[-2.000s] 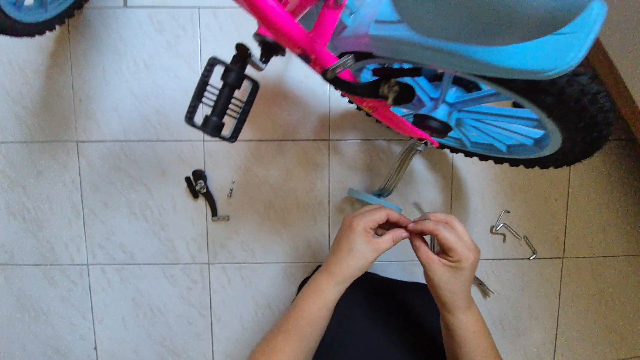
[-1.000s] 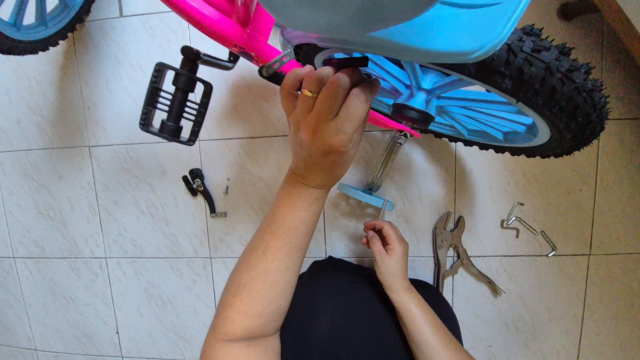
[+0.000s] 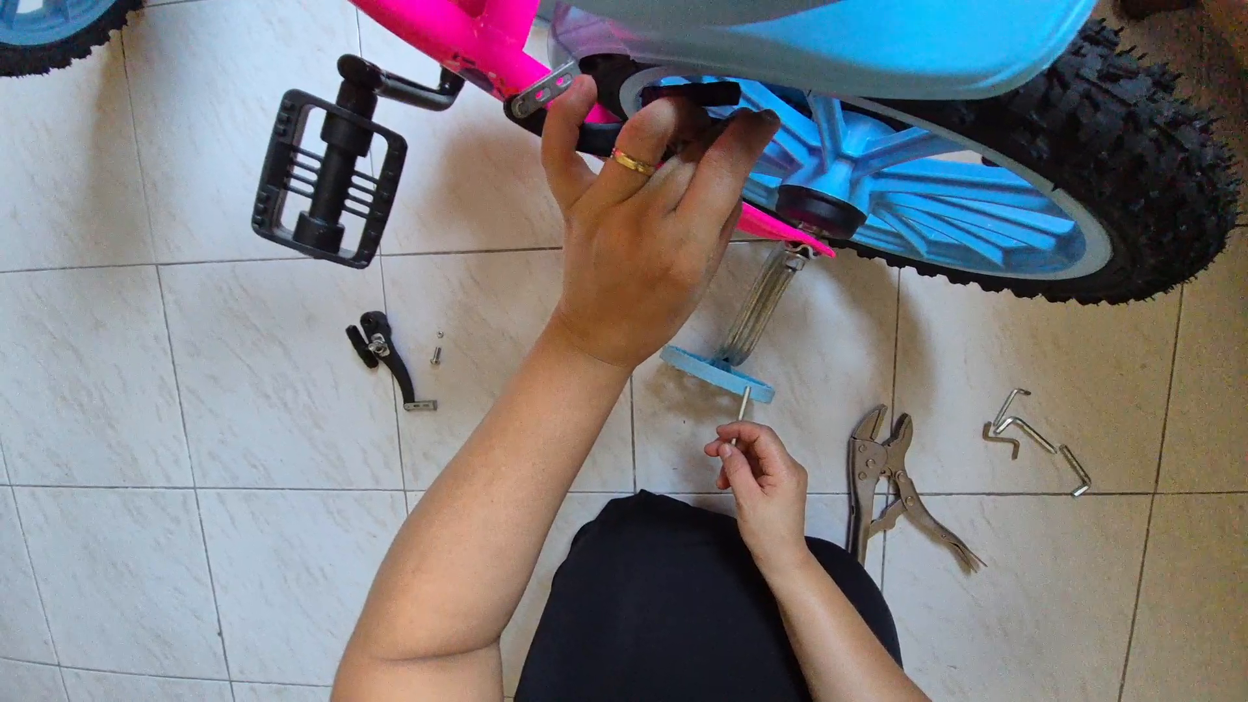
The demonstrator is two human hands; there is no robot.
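Note:
My left hand point(image 3: 643, 234), with a ring on one finger, is raised to the pink frame point(image 3: 487, 49) of a bicycle. Its fingers are curled on a black curved arm point(image 3: 595, 139) with a slotted metal plate point(image 3: 544, 92); the fingertips and part of that piece are hidden. Lower down, my right hand point(image 3: 765, 478) pinches a thin metal rod point(image 3: 744, 402), whose upper end overlaps a light blue foot piece point(image 3: 717, 374) below the metal kickstand point(image 3: 765, 304). A similar black arm point(image 3: 395, 366) lies on the floor tiles beside a small screw point(image 3: 436, 355).
Locking pliers point(image 3: 882, 483) lie right of my right hand, with several bent hex keys point(image 3: 1033, 434) farther right. The knobby rear tyre point(image 3: 1121, 166) and blue wheel point(image 3: 936, 195) span the upper right. A black pedal point(image 3: 330, 180) sticks out upper left. My dark-clothed knee point(image 3: 673, 604) is below.
Two seconds ago my hands were together above my lap. My left hand has moved up to the bicycle frame, and my right hand is now apart from it. The pliers are in fuller view.

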